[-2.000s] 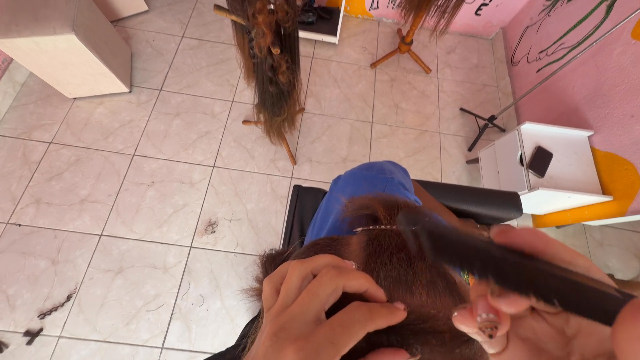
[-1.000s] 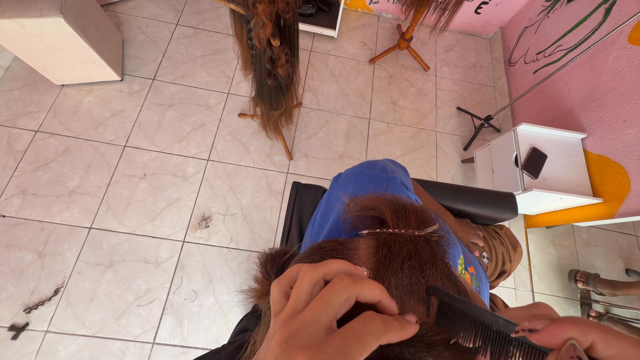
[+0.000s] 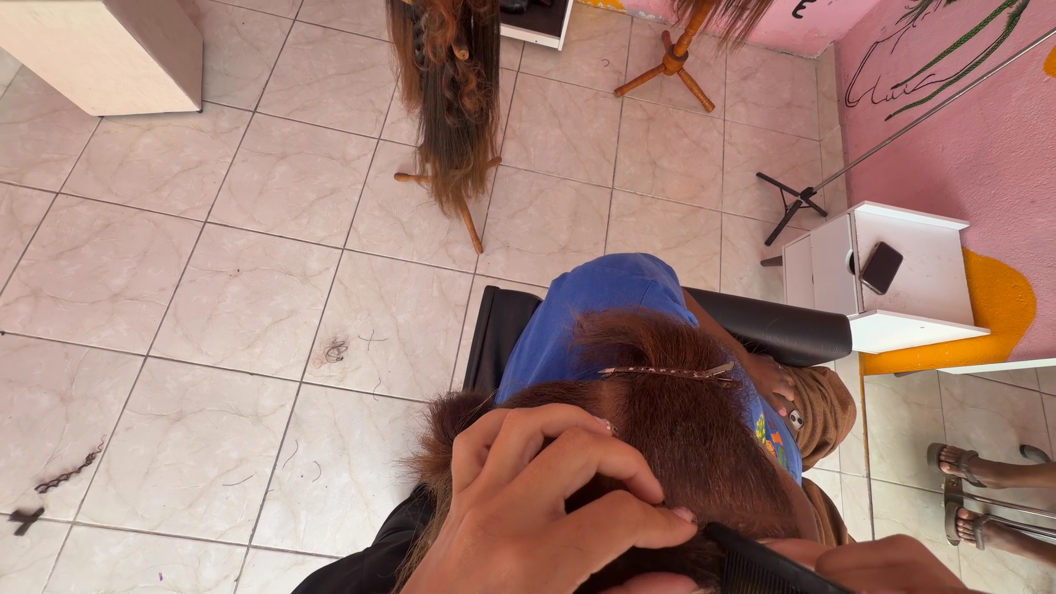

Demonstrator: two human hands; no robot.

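A seated person's reddish-brown hair (image 3: 701, 445) lies below me, with a patterned metal hair clip (image 3: 668, 373) across a raised section near the front. My left hand (image 3: 544, 503) rests on the hair with bent fingers; its thumb is partly out of view and whether it pinches strands cannot be told. At the bottom right my right hand (image 3: 874, 565) holds a black comb (image 3: 763, 565), its tip at the hair beside my left fingertips. The comb's lower part is cut off by the frame. The seated person wears a blue shirt (image 3: 610, 285).
Black chair armrest (image 3: 775, 326) beside the seated person. White drawer unit (image 3: 916, 264) holding a phone (image 3: 881, 267), by the pink wall. Hair hangs over a wooden stand (image 3: 470, 219); another wooden tripod (image 3: 675, 62) stands behind. Another person's sandaled feet (image 3: 961, 462) are at right. Loose hair lies on the tiles.
The comb was raised over the hair at first, blurred; it came down to the hair's right side, and its tip is now beside my left fingertips. My left hand has stayed on the hair.
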